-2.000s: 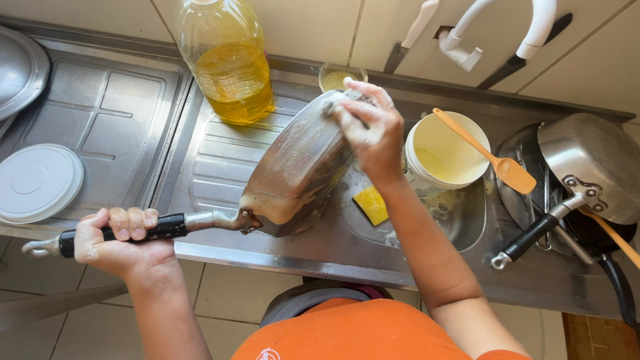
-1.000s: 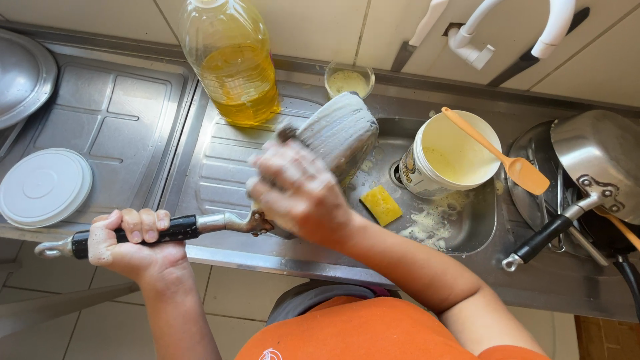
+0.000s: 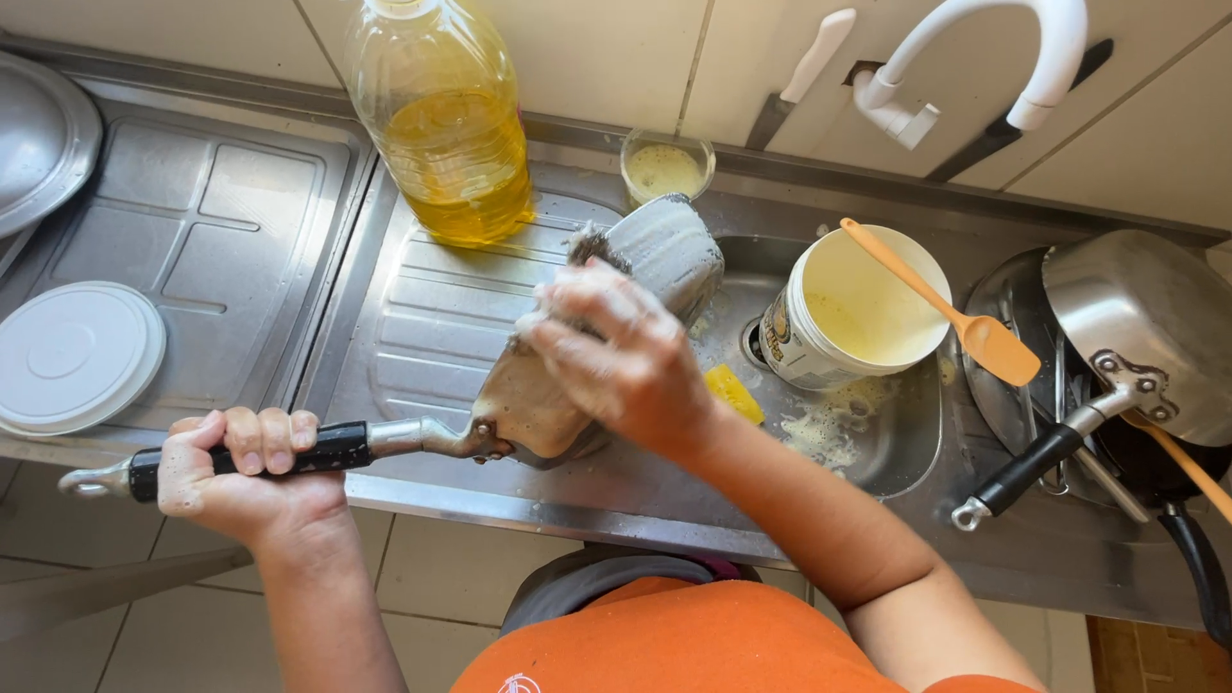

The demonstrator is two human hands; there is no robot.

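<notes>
My left hand point(image 3: 252, 472) is closed around the black handle of a metal pan point(image 3: 539, 409). The pan is tipped on its side over the ribbed drainboard, its outer wall coated with grayish suds. Against that wall, my right hand point(image 3: 616, 351), foamy on the fingers, grips a dark scouring pad point(image 3: 597, 248), mostly hidden by the fingers. A yellow sponge point(image 3: 734, 393) lies at the left edge of the sink basin, close to my right wrist. Behind the pan stands a small clear bowl point(image 3: 666, 171) holding a pale, foamy liquid.
A plastic bottle of yellow liquid point(image 3: 460, 164) stands behind the drainboard. In the basin point(image 3: 900, 462) is a white bucket point(image 3: 808, 337) with an orange spatula point(image 3: 996, 348) across its rim. Stacked pots point(image 3: 1145, 318) are at right, a white lid point(image 3: 77, 356) at left, a white faucet point(image 3: 962, 19) above.
From two seconds ago, my right hand has moved from the pan's far rim leftward and down along its side. The pan has turned somewhat; my left hand keeps its hold on the handle.
</notes>
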